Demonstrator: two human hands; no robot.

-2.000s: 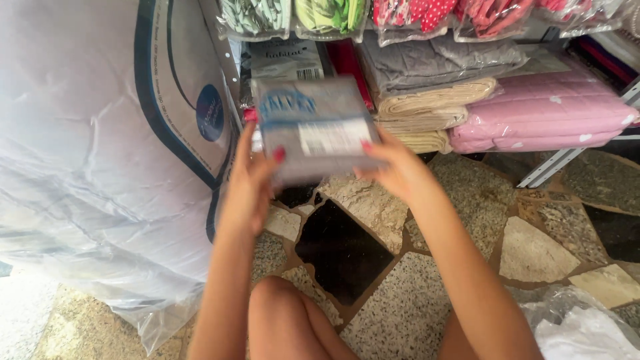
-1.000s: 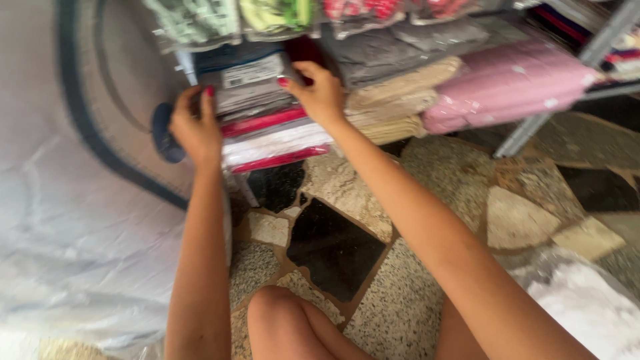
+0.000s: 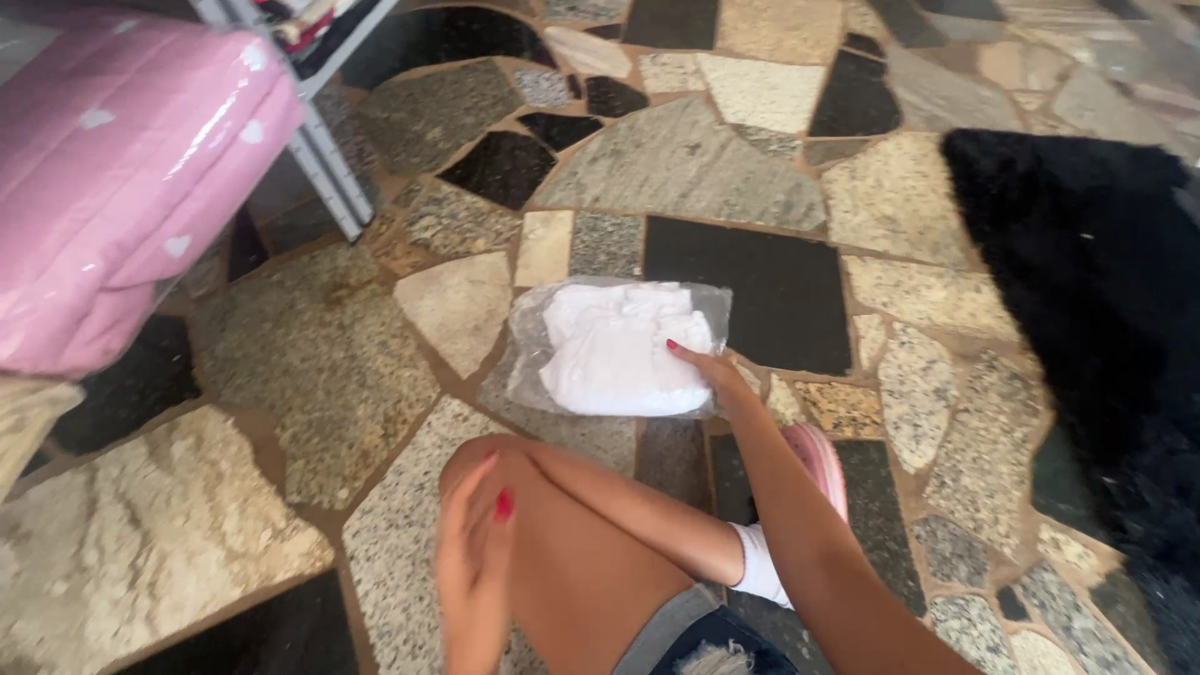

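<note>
A folded white textile in a clear plastic bag (image 3: 619, 352) lies at the middle of the view, over the stone floor. My right hand (image 3: 717, 375) grips its right edge, the thumb on top and the other fingers hidden below. Beside my bent knee is my left hand (image 3: 478, 544), blurred, holding nothing, with its fingers apart from the thumb. It does not touch the bag.
A pink quilted textile with white hearts (image 3: 141, 178), wrapped in plastic, juts in at the upper left beside a metal shelf leg (image 3: 328, 169). A black shaggy rug (image 3: 1078, 309) lies at the right on the stone floor. A pink shoe (image 3: 817, 464) is below my right hand.
The view has swung right, away from the shelf. Both hands have left the grey packet, last seen at the shelf stack; my right hand now grips the bagged white textile.
</note>
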